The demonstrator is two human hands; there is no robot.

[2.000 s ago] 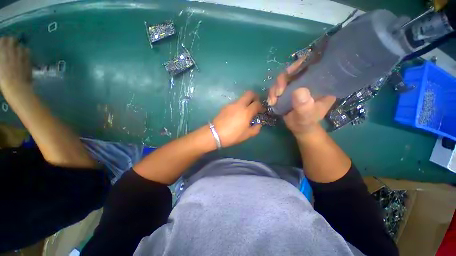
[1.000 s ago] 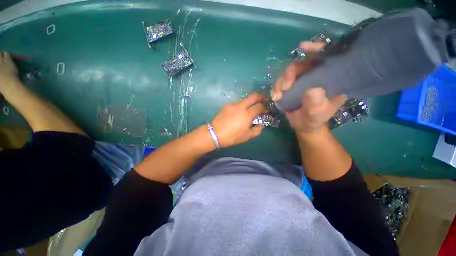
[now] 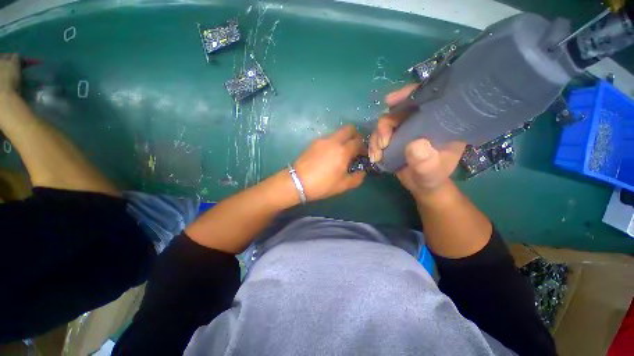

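My right hand [image 3: 425, 156] is wrapped around a large grey electric screwdriver [image 3: 480, 90], its nose low and left, its rear end up at the right. My left hand [image 3: 330, 165] holds a small circuit board [image 3: 359, 165] at its fingertips on the green mat. The board is mostly hidden by fingers and the tool's nose. The screwdriver bit is hidden. Tiny silvery screws lie on the mat just beyond my hands. Two single circuit boards lie at the upper left, one farther [image 3: 220, 36] and one nearer [image 3: 247, 83].
More boards [image 3: 488, 154] lie under and beyond the screwdriver. A blue bin [image 3: 569, 139] with fine silvery pieces stands at the far right. A cardboard box [image 3: 591, 288] of dark pieces is at the lower right. Another worker's arm [image 3: 42, 142] reaches in at left, with a red-tipped tool.
The screwdriver's rear end swung towards me and right, then back up, while its nose stayed by the board. My left hand stayed nearly still. The neighbour's hand moved left, then slightly up.
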